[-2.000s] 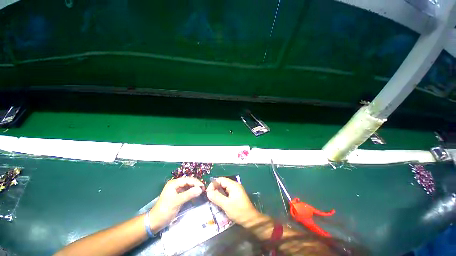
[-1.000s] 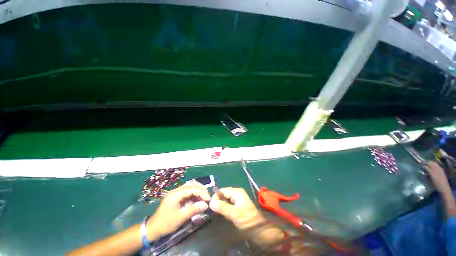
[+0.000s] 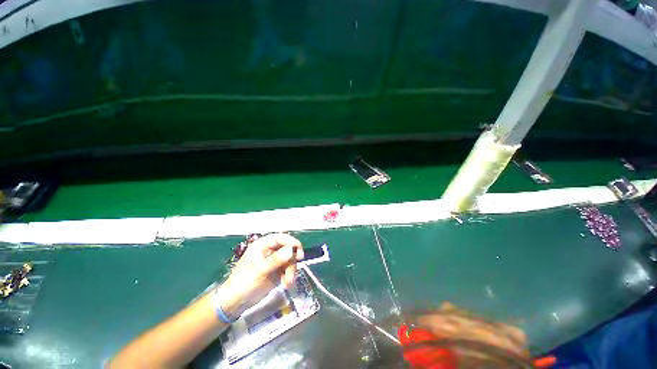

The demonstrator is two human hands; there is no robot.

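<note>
My left hand [image 3: 263, 270] is over the upper left of an open phone body [image 3: 268, 324], fingertips pinched together; a small part seems to be between them, too small to tell. The phone body lies tilted on the dark green mat. My right hand [image 3: 468, 335], blurred, is closed around the red air blow gun [image 3: 425, 347]. The gun's long thin nozzle points up and left, its tip near my left fingertips. A small white-bordered dark piece [image 3: 315, 254] lies just right of my left hand. A dark red pile of small components [image 3: 243, 249] is partly hidden behind my left hand.
A white edging strip [image 3: 252, 221] separates mat and green belt [image 3: 216, 196]. Phones [image 3: 370, 173] ride on the belt. A slanted post with yellowish tape [image 3: 481, 171] stands right of centre. A pinkish pile [image 3: 599, 226] lies far right, a clear plastic bag [image 3: 14, 303] far left.
My right hand has left my left fingertips and taken hold of the red air gun, whose nozzle now points at my left hand. The view has shifted; the other person's arm at right is out of view.
</note>
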